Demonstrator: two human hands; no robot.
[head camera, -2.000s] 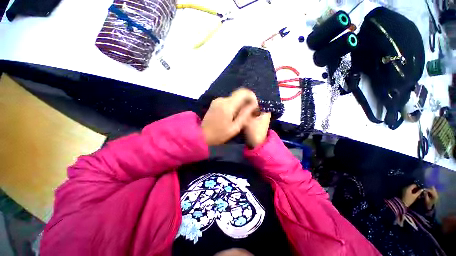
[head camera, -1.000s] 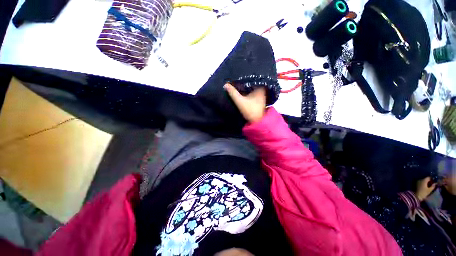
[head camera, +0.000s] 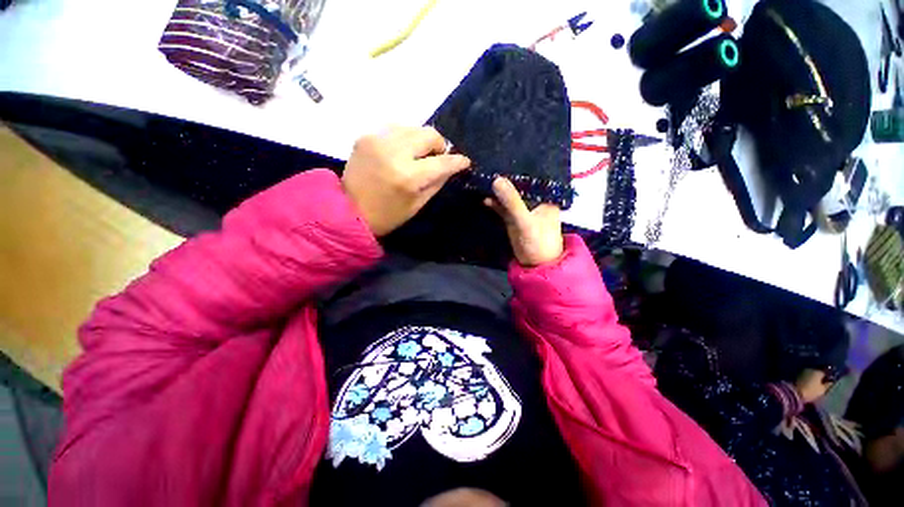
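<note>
The black garment piece (head camera: 510, 109) lies over the table edge, its rounded flap pointing away from me. A glittering black beaded trim (head camera: 540, 188) runs along its near edge. My right hand (head camera: 530, 226) holds this edge, thumb on top and the other fingers mostly hidden under the cloth. My left hand (head camera: 401, 178) is at the left end of the trim, thumb and forefinger brought together against the cloth. A small pale glint shows at its fingers. Whether they pinch a needle or thread is too small to tell.
Right of the cloth lie red-handled scissors (head camera: 591, 141), a loose beaded strip (head camera: 620, 188), a silver bead strand (head camera: 676, 163), black thread cones (head camera: 684, 50) and a black bag (head camera: 798, 99). A striped bundle (head camera: 233, 50) lies upper left. Another person's hand (head camera: 815, 384) shows lower right.
My left hand, out of view one second ago, is back at the cloth edge. My right hand has kept hold of the edge. The view has shifted slightly, and the flap looks spread flatter.
</note>
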